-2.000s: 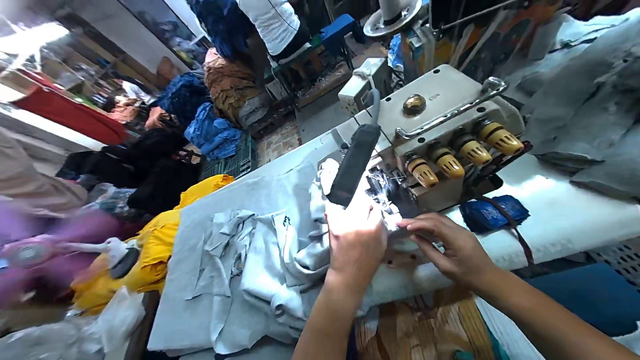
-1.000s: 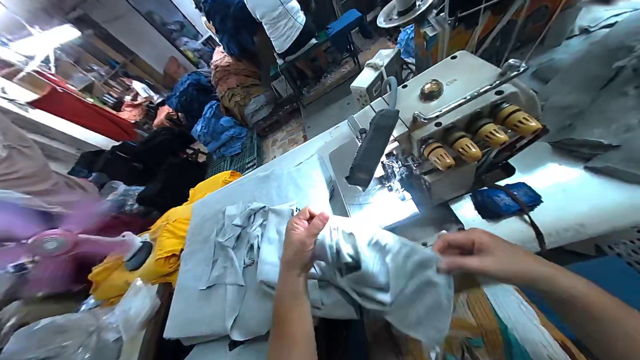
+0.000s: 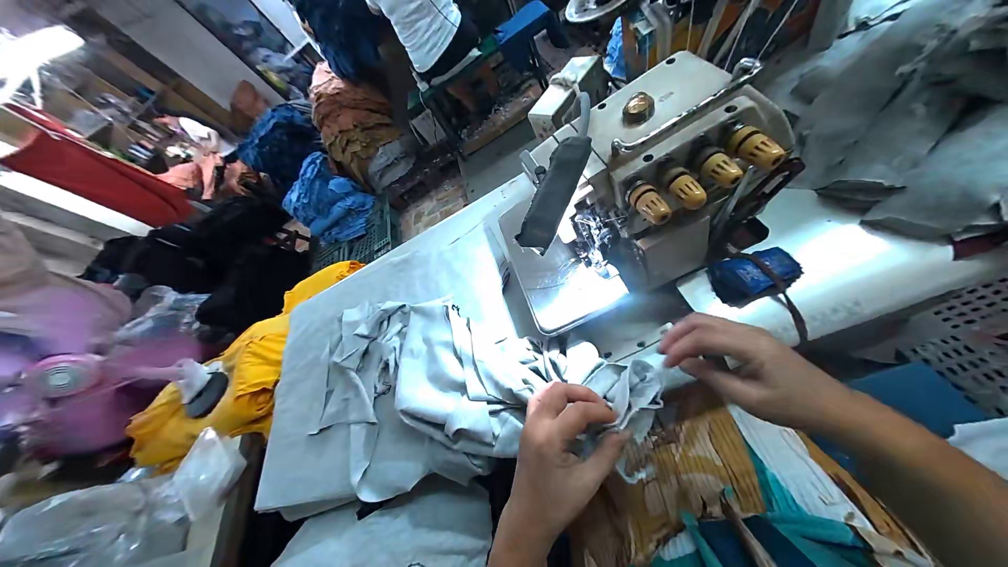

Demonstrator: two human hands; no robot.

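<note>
A light grey fabric piece lies bunched on the near side of an overlock sewing machine. My left hand pinches the right part of this cloth between thumb and fingers. At the right end of the same cloth is my right hand, its fingertips at the cloth's edge; whether they grip it is unclear. The lit needle area and the bare metal sewing plate are just beyond the hands. A dark padded bar hangs beside the needle area.
Grey fabric is stacked under the cloth. Yellow cloth and a pink fan stand at left. A blue wrapped bundle lies right of the machine, near more grey fabric. A person sits at the back.
The grey cloth has come away from the needle area towards me. It was stretched between both hands a second ago and is now bunched lower; my left hand has moved right.
</note>
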